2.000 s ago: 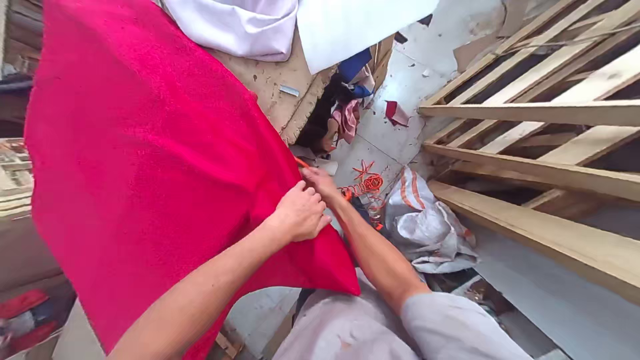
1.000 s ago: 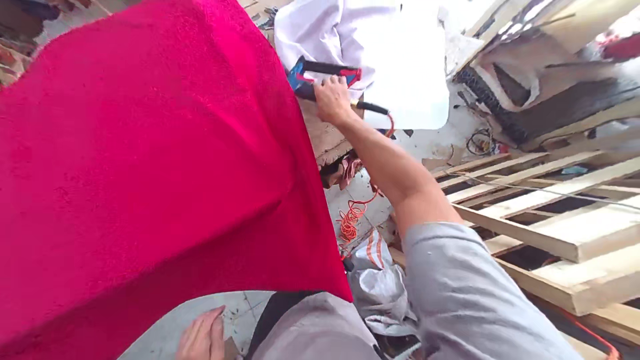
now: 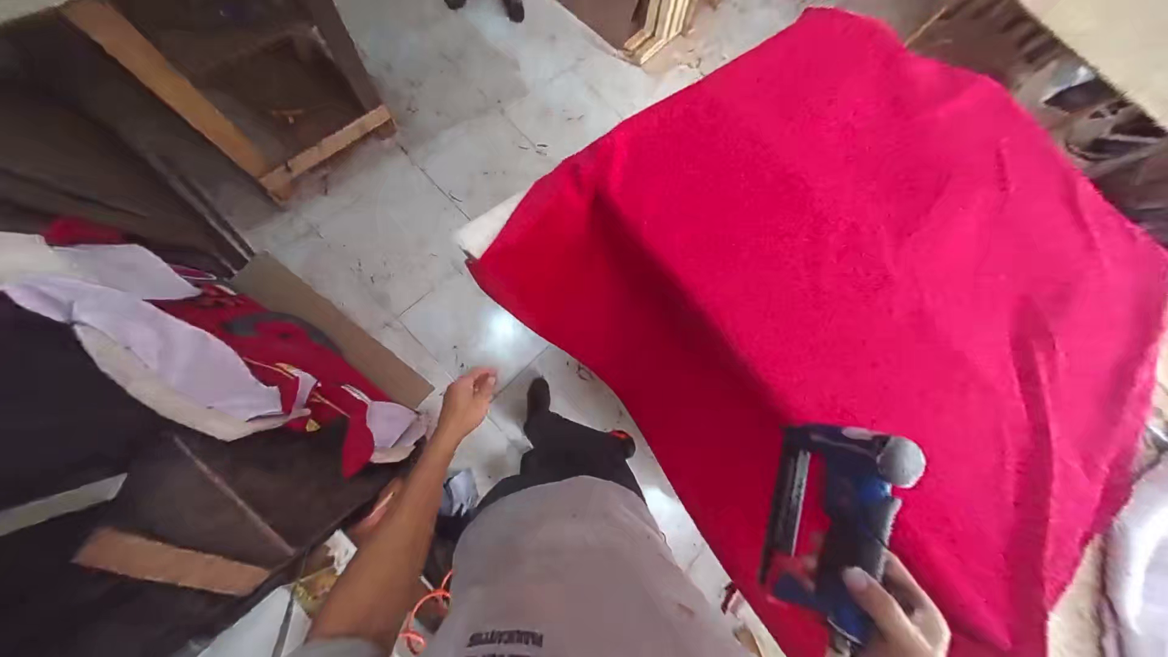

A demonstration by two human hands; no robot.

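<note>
In the head view my right hand, at the lower right, is wrapped around the grip of a blue and black pneumatic staple gun. The tool is held over a large piece of red fabric, which drapes over a piece whose form is mostly hidden; a whitish edge shows at its left corner. My left hand hangs above the tiled floor, left of the fabric, fingers curled loosely and touching nothing.
White and red cloth scraps lie on a dark surface at the left. A wooden frame stands at the upper left, with stacked boards at the top. Orange air hose shows at the bottom. Small debris dots the tiled floor.
My right hand has brought the staple gun from the white cloth over to the red fabric. My left hand, at the fabric two seconds ago, is away from it. The view has swung strongly.
</note>
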